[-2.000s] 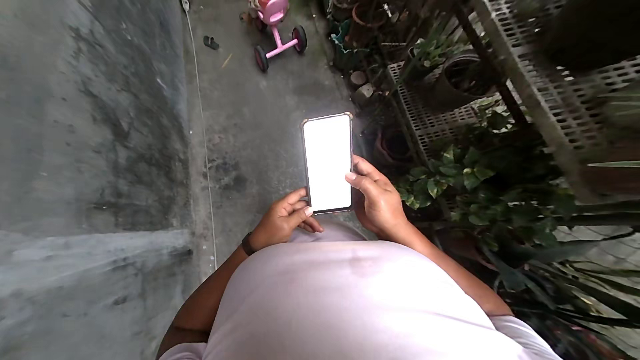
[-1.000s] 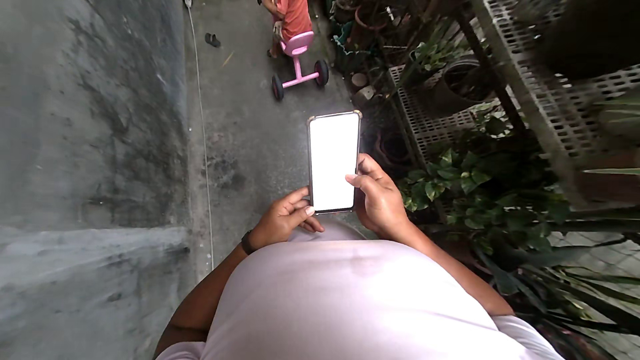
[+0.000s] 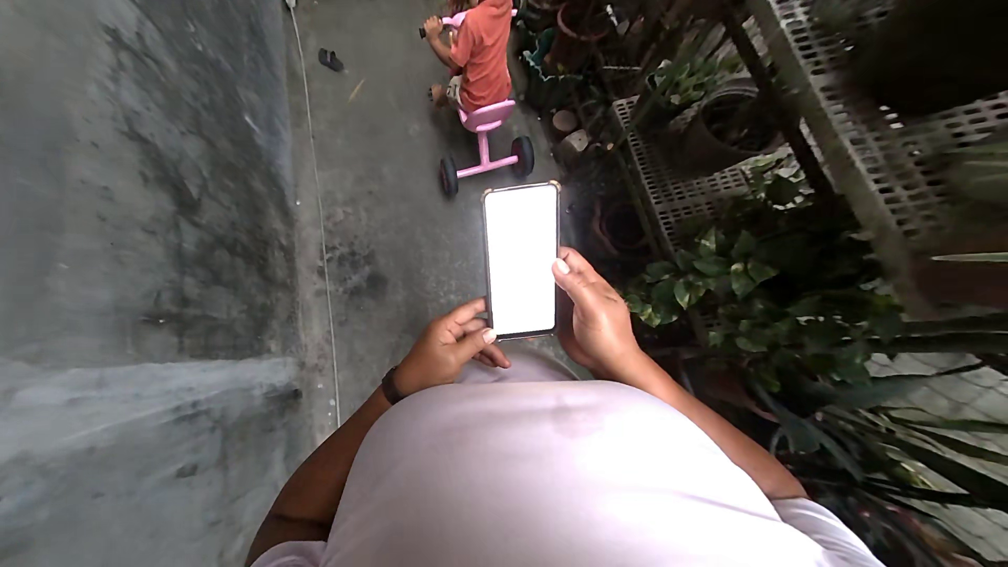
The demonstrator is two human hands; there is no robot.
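Note:
A smartphone [image 3: 521, 260] in a dark-edged case is held upright before my shirt, its screen a bright, washed-out white. My left hand [image 3: 457, 344] grips its lower left corner, the thumb on the front edge and the fingers partly behind. At the right side, my right hand [image 3: 594, 315] holds the phone, with the thumb tip at the screen's right edge; its other fingers are mostly hidden. A dark band [image 3: 391, 386] circles my left wrist.
Ahead, a person in a red shirt [image 3: 484, 55] sits on a pink tricycle [image 3: 486, 138]. A grey wall [image 3: 157, 197] runs along the left, with a thin cable [image 3: 319, 205] at its foot. Potted plants [image 3: 740, 272] and perforated racks [image 3: 677, 201] line the right. A dark sandal [image 3: 331, 60] lies on the concrete.
The tricycle stands lower in the view than before, and more of the person on it shows. My right thumb has shifted from over the screen to its right edge.

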